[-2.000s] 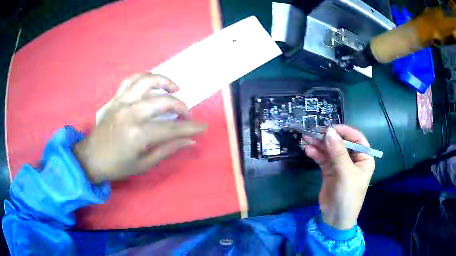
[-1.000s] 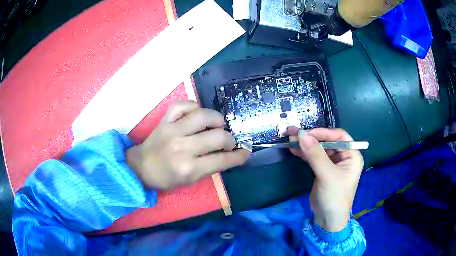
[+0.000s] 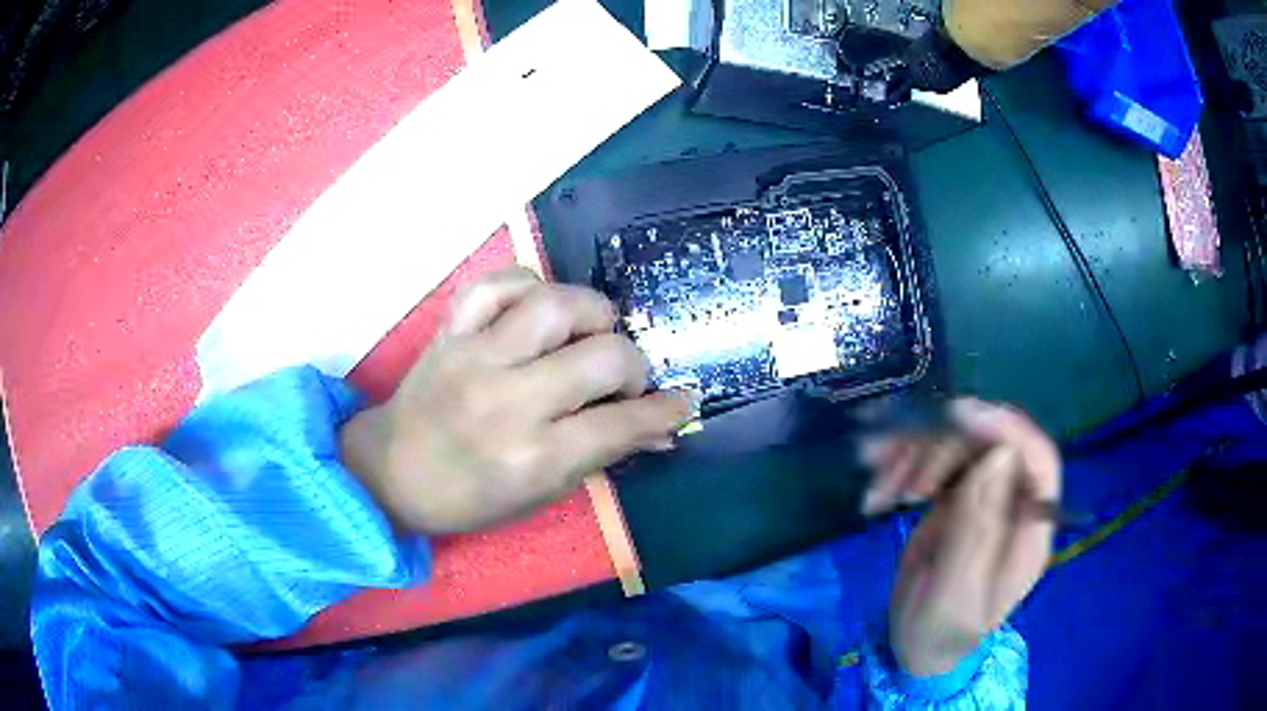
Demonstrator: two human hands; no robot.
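Observation:
The circuit board [image 3: 743, 299] lies in its black housing [image 3: 910, 299] in the dark fixture [image 3: 577, 208], with bright glare across it. My left hand [image 3: 514, 403] has its fingertips at the lower left corner of the board, where a small pale yellowish piece [image 3: 688, 417] shows at them; whether the fingers grip it or press on it cannot be told. My right hand [image 3: 973, 521] is blurred, below and right of the fixture and off the board. A dark blurred streak at its fingers may be the tweezers.
A long white sheet [image 3: 431, 181] lies across the red mat [image 3: 111, 306] at left. The screw feeder [image 3: 778, 70] stands behind the fixture, with the tan nose of the electric screwdriver [image 3: 1014, 28] beside it. A blue bin [image 3: 1146, 84] and a pink strip [image 3: 1191, 208] are at right.
My right hand has moved from the board's lower edge down and right, blurring, and the tweezers have left the board. My left hand stays at the corner, having come there from over the mat.

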